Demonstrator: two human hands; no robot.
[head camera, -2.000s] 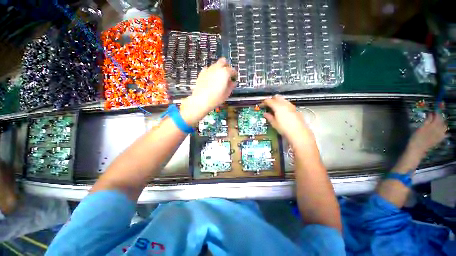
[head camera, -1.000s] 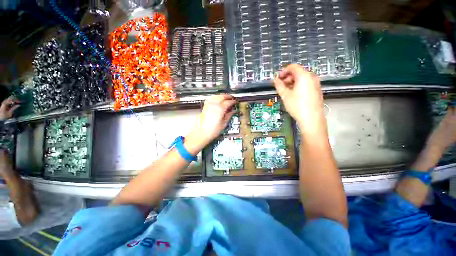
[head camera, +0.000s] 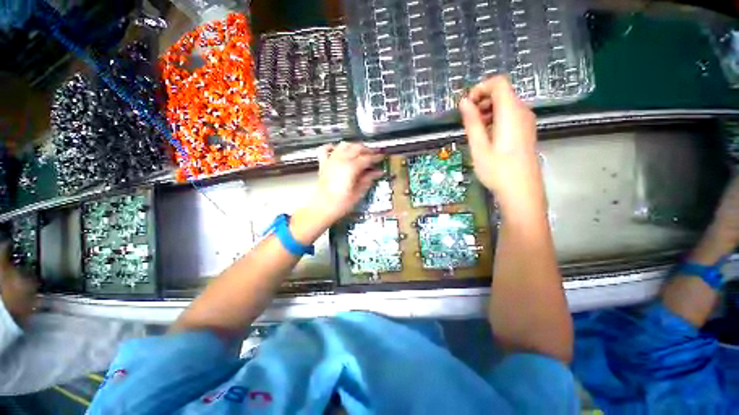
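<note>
Four green circuit boards, one of them at the front right (head camera: 448, 240), sit two by two on a brown carrier (head camera: 411, 271) in the track. My left hand (head camera: 347, 174), with a blue wrist strap (head camera: 289, 235), is over the back left board and covers part of it; its fingertips are bent together and I cannot tell if they hold a part. My right hand (head camera: 500, 130) is raised at the front edge of the clear blister tray (head camera: 478, 61), thumb and fingertips close together; whether a part is between them cannot be told. An orange part shows on the back right board (head camera: 436, 177).
Behind the track lie an orange component heap (head camera: 212, 97), a smaller component tray (head camera: 304, 85) and a black component heap (head camera: 101, 130). Another carrier with boards (head camera: 118, 243) is at left. A neighbour's arm (head camera: 713, 239) is at right, and part of another person is at left.
My left hand has moved from the component trays down to the back left board. My right hand has gone from the back right board up to the blister tray's front edge.
</note>
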